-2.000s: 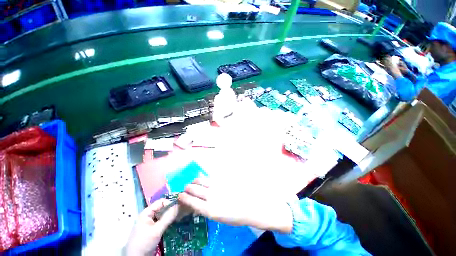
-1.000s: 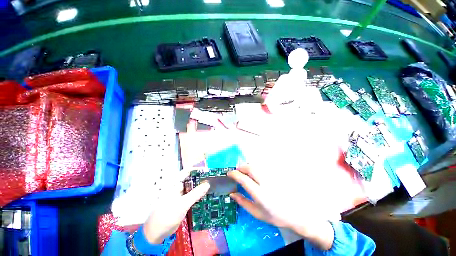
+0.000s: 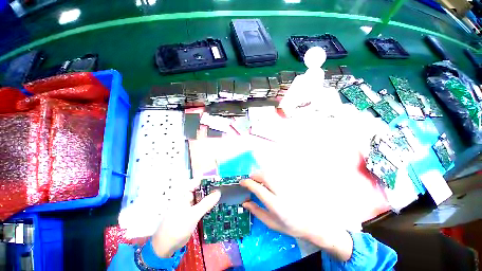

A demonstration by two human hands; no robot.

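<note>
A green circuit board (image 3: 227,222) lies in front of me at the lower middle, with a plain grey flat module (image 3: 233,197) on its upper part. My left hand (image 3: 182,219) holds the board's left side, its thumb at the module's left edge. My right hand (image 3: 280,209) is at the right side, with fingertips at the module's upper and right edges. Parts of both hands are washed out by glare. A bright blue sheet (image 3: 267,246) lies under the board at the right, and another blue piece (image 3: 236,164) lies just beyond it.
A large blue bin (image 3: 117,143) with red bubble bags (image 3: 79,153) stands left, beside a white perforated plate (image 3: 157,159). Grey-brown modules (image 3: 227,90) line the back. A white bottle (image 3: 312,79) stands behind. Circuit boards (image 3: 406,95) lie right. Black housings (image 3: 191,55) sit on the green belt.
Since two seconds ago the view has turned, and the grey module now shows on the board between my hands. In the last second the hands have hardly moved; the housings shifted slightly left.
</note>
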